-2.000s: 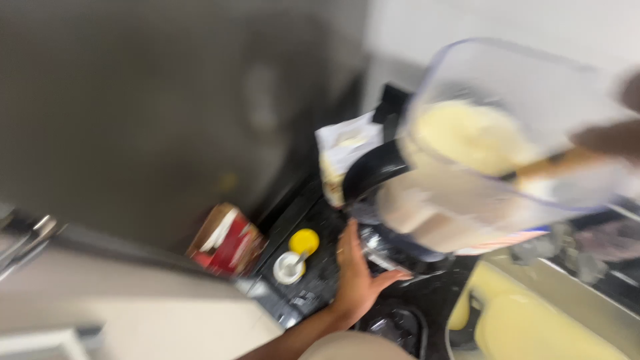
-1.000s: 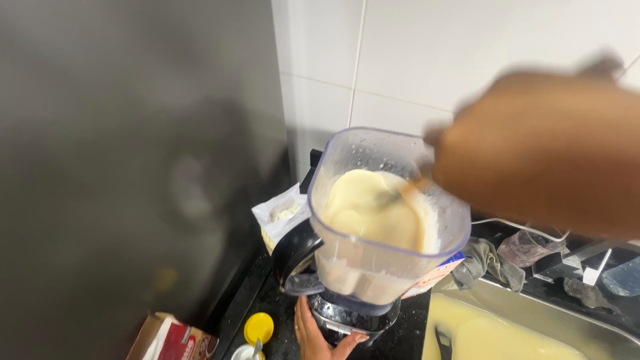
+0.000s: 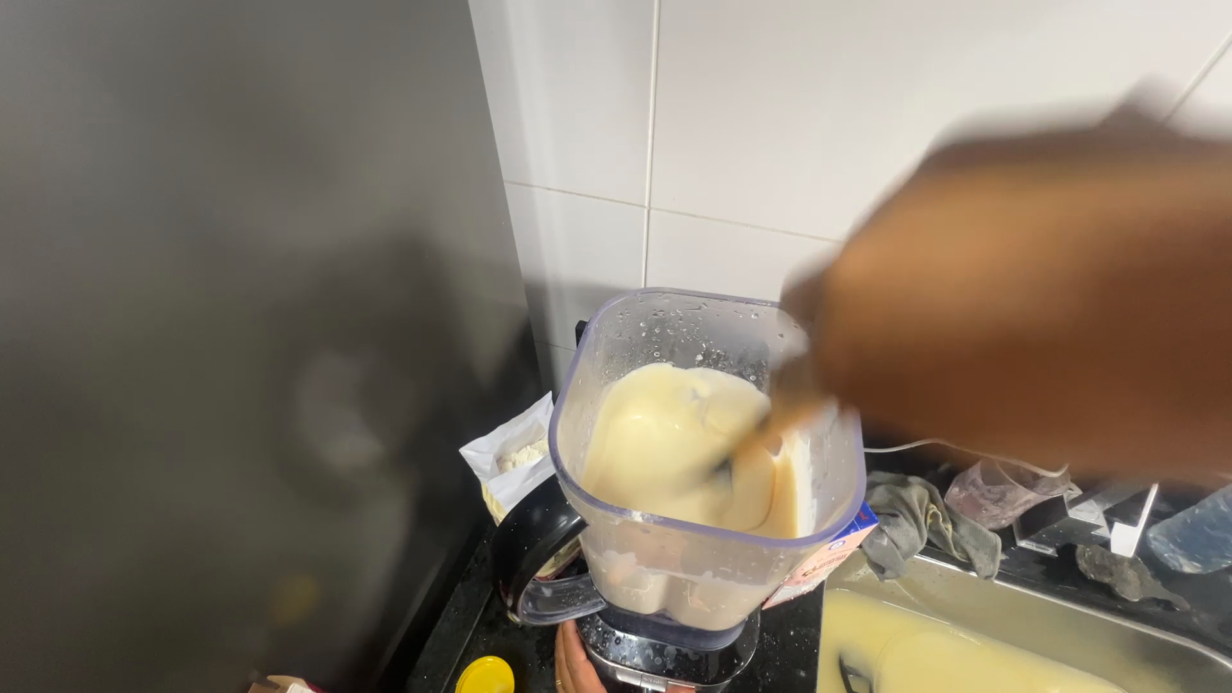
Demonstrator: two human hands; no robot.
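Note:
A clear plastic blender jar point(image 3: 707, 539) with a black handle holds a thick cream-coloured mixture point(image 3: 664, 443). It sits on a dark blender base point(image 3: 664, 654). My right hand point(image 3: 1001, 308), blurred, is above the jar's right side and grips a utensil with a wooden-looking handle point(image 3: 770, 428); its lower end dips into the mixture and is too blurred to identify. My left hand point(image 3: 576, 662) lies against the blender base at the bottom of the view, with most of it hidden or out of frame.
An opened white paper bag of pale powder point(image 3: 520, 452) stands left of the jar, a yellow lid point(image 3: 485, 676) below it. Right are a carton point(image 3: 828, 563), a grey cloth point(image 3: 924, 520) and a metal sink point(image 3: 1088, 616) with cloudy yellowish contents. A dark smooth panel point(image 3: 241, 337) borders the left.
My right hand, at the right edge two seconds ago, now reaches over the jar, with the utensil still in the mixture. My left hand stays at the base. The view has shifted considerably.

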